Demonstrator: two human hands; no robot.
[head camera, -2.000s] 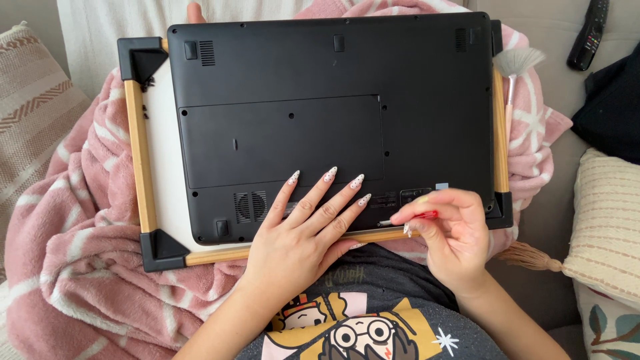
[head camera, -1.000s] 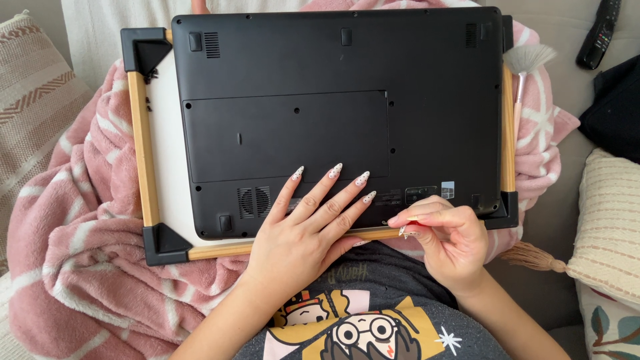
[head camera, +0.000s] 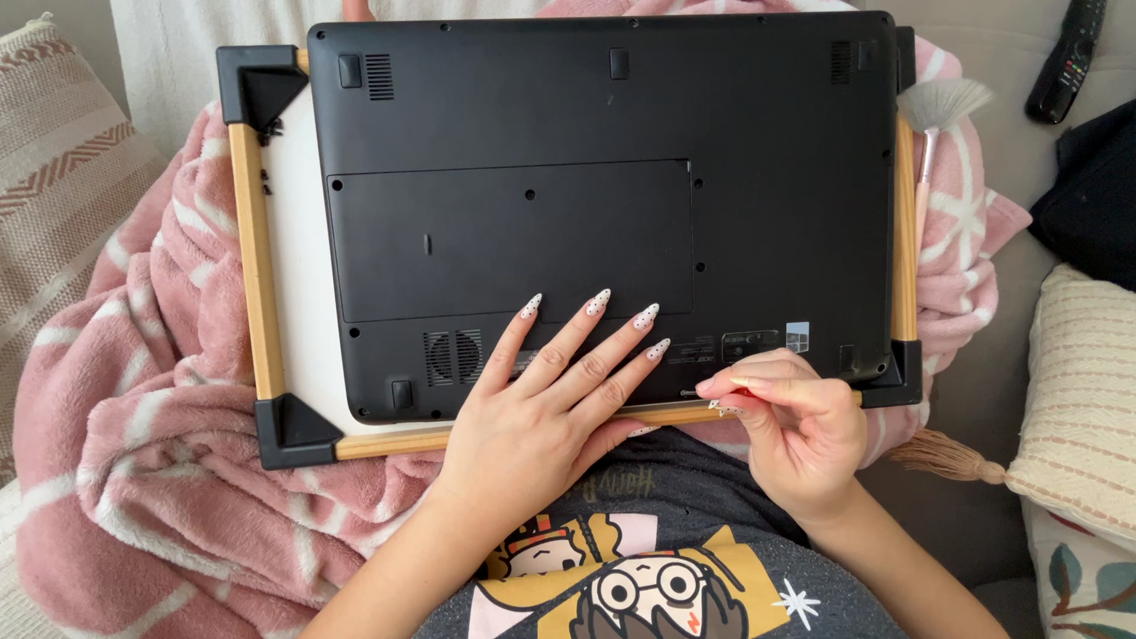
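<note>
A black laptop (head camera: 781, 213) lies bottom side up on a lap tray (head camera: 253, 266) with a wooden frame and black corners. My left hand (head camera: 555, 399) rests palm down on the laptop's near edge, fingers spread, its thumb below the edge. Pinched in the fingertips of my right hand (head camera: 790, 413) is a small red-handled tool (head camera: 741, 391), mostly hidden by the fingers; its kind is hard to tell. Its thin metal tip (head camera: 689, 392) is at the laptop's near edge, right of my left hand. Several small dark screws (head camera: 270, 133) lie on the tray's white surface at the left.
A fan brush (head camera: 942, 106) leans at the tray's right side. A pink and white blanket (head camera: 160, 355) lies beneath the tray. Around it are a remote control (head camera: 1069, 62), a tasselled cushion (head camera: 1078, 399), a patterned cushion (head camera: 71, 142) and a dark cloth (head camera: 1092, 195).
The fingers of my right hand have shifted and closed further over the red handle, which shows less than two seconds ago. My left hand stays on the laptop.
</note>
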